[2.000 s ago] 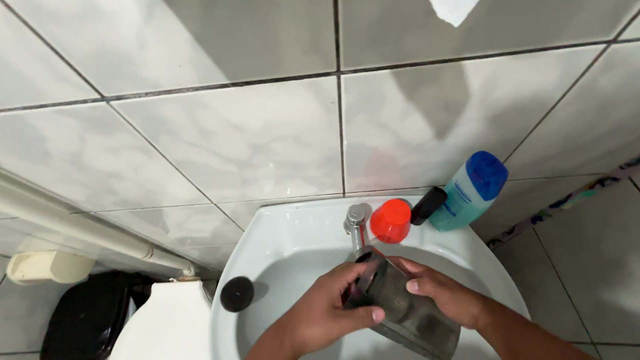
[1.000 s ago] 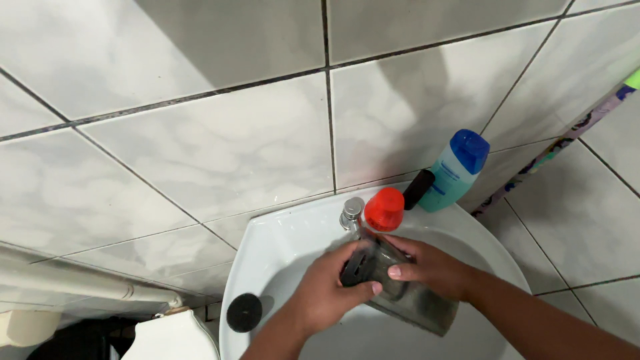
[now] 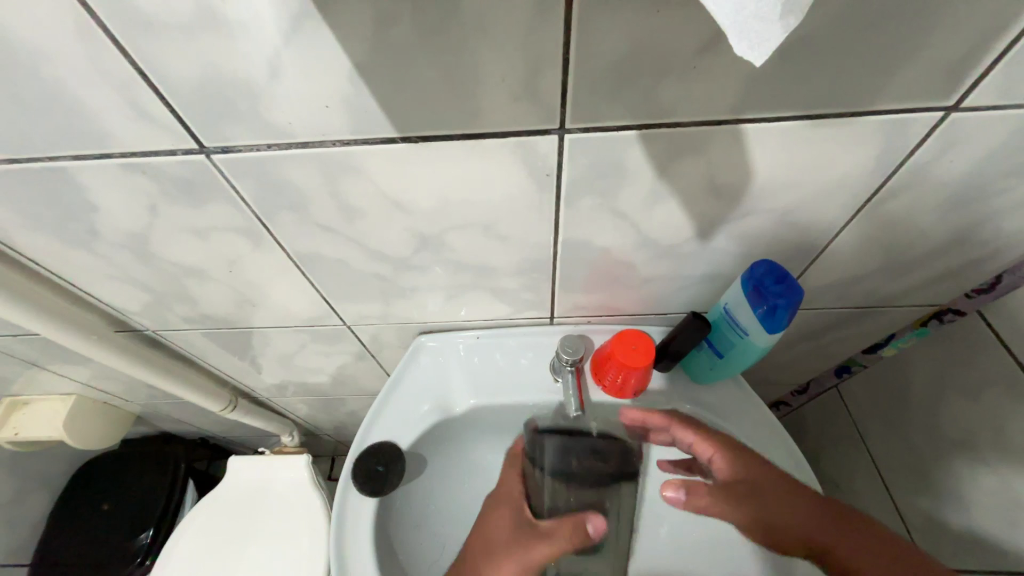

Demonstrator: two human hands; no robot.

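My left hand (image 3: 540,524) grips a translucent dark plastic container (image 3: 582,500) over the washbasin (image 3: 448,464), its dark-rimmed end just below the chrome tap (image 3: 570,364). A thin stream of water seems to run from the tap. To the right of the container, my right hand (image 3: 704,472) has its fingers apart and holds nothing; whether a fingertip touches the container's edge is unclear. A red plastic cup-shaped piece (image 3: 622,364) stands on the basin's back ledge beside the tap. On the basin's left rim lies a round black cap (image 3: 378,469).
A black cylindrical object (image 3: 682,342) and a teal bottle with a blue cap (image 3: 744,328) stand right of the red piece. Left of the basin are a white toilet lid (image 3: 248,520), a black bin (image 3: 112,512) and a pipe (image 3: 144,352). The tiled wall rises behind.
My right hand has let go of the container and moved off to its right. The container has turned more upright in view, in my left hand, with its rimmed end toward the tap.
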